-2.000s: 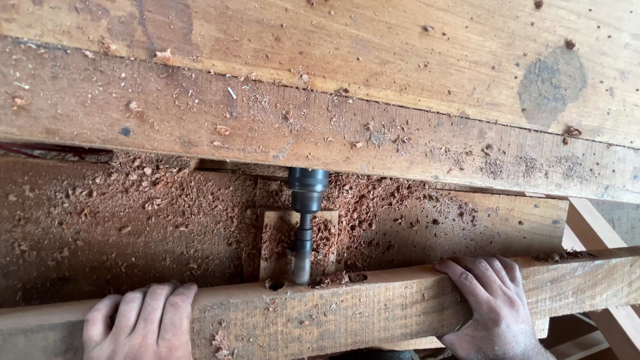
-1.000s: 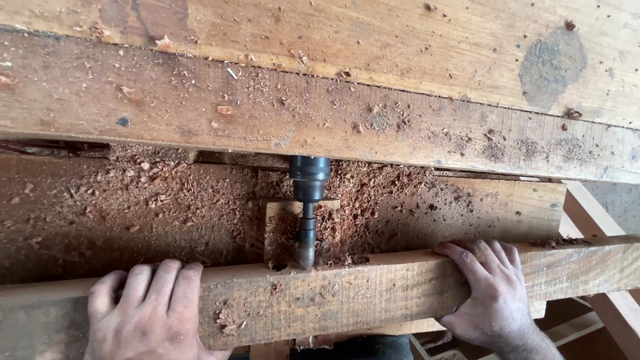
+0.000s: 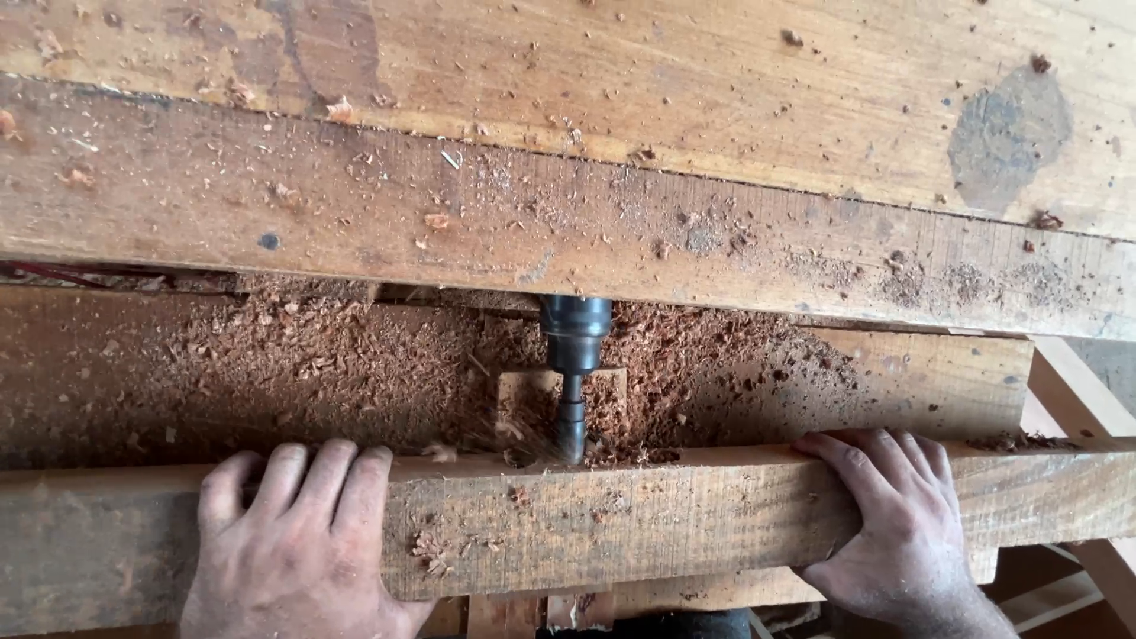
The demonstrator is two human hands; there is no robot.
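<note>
A long wooden beam lies across the lower part of the view. My left hand grips it left of the middle, fingers over its far edge. Farther right, my right hand holds the same beam, thumb on the near face. Between the hands, a drill chuck sticks out from under the bench edge, and its bit meets the beam's far side, which has holes on both sides of the bit. Blurred chips fly just left of the bit. The bit's tip is hidden in the wood.
A wooden bench top, strewn with shavings, fills the upper view. Below its edge lies a lower board with a heap of reddish wood chips around the chuck. Wooden slats cross at the right.
Both hands keep their hold on the beam. Flying chips show beside the bit now, unlike in the earlier frames.
</note>
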